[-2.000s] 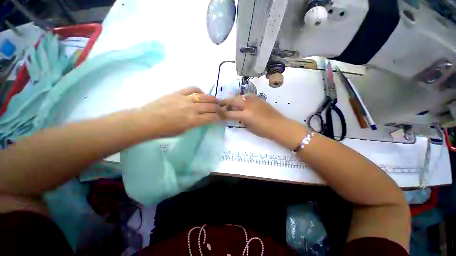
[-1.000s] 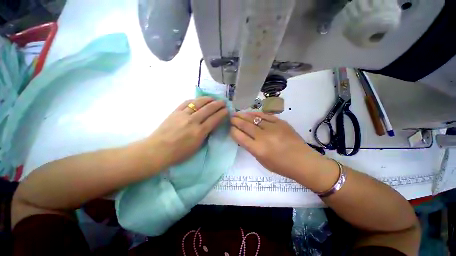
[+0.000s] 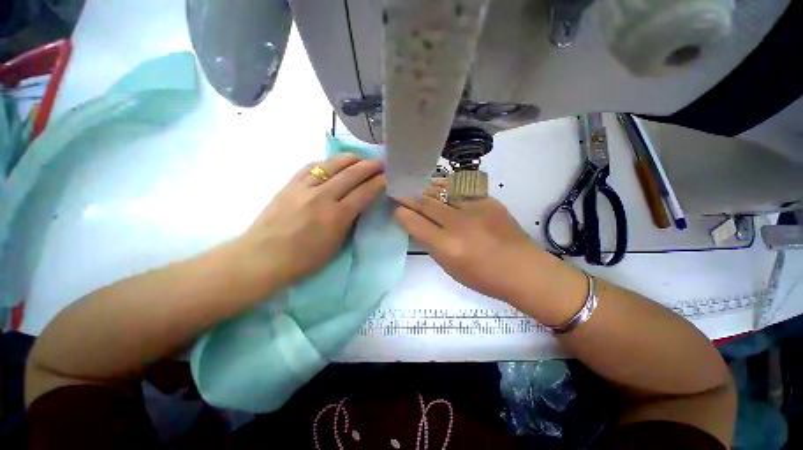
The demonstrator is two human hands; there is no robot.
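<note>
A sheer aqua fabric piece (image 3: pixel 264 352) lies looped on the white table, running from the front edge up to the sewing machine head (image 3: pixel 431 70). My left hand (image 3: pixel 321 206) lies flat on the fabric with its fingertips beside the machine head. My right hand (image 3: pixel 462 233) is on the fabric's right edge, fingertips close to those of my left hand and partly behind the ribbed tension knob (image 3: pixel 467 184). The needle and presser foot are hidden behind the machine head.
Black-handled shears (image 3: pixel 592 198), a brown stick (image 3: pixel 650 180) and a white-blue pen (image 3: pixel 662 180) lie at right. A ruler tape (image 3: pixel 449 323) runs along the front. More aqua fabric (image 3: pixel 97 114) and a red bin (image 3: pixel 53 88) are at left. A plastic bag (image 3: pixel 535 395) is at the lap.
Both hands have moved up to the machine, with the fabric now extending under its head. The view has come closer to the machine. The fabric loop lies more spread at the table's front edge.
</note>
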